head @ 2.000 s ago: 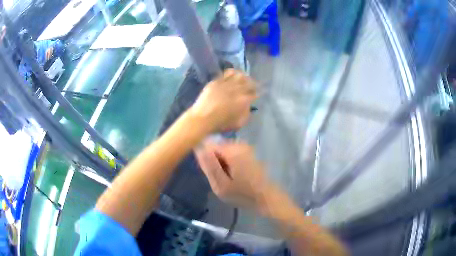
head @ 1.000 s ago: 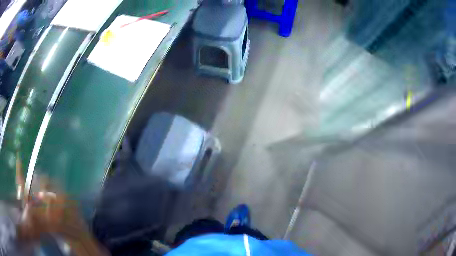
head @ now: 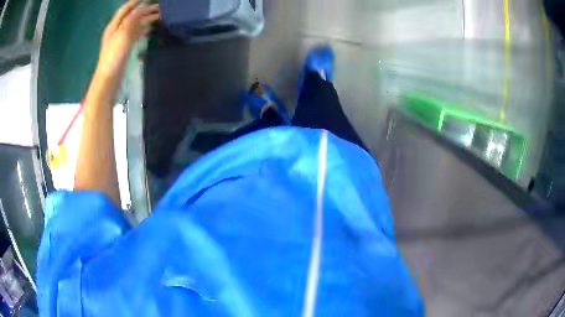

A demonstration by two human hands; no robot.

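Observation:
My left hand (head: 129, 30) reaches over the green bench edge at the top left, beside a grey stool (head: 214, 18). Its fingers look apart and I see nothing in them; the fingertips are blurred and close to the stool's edge, and contact is unclear. My left forearm crosses above a white work sheet (head: 62, 119) and hides its middle. A thin red handle (head: 73, 127) and a small yellow patch, perhaps a glue pot (head: 58, 155), show on the sheet left of the forearm. My right hand is out of the picture.
The green bench (head: 73, 56) runs down the left side. My blue smock fills the lower middle, with my blue shoes (head: 319, 59) on the floor. Another stool-like shape (head: 201, 137) is partly hidden by my leg. A green-framed crate (head: 480, 137) stands at the right.
The view has swung down onto my smock and feet. My left hand now shows at the top left by the stool. Both hands were together two seconds ago; the right is now out of view.

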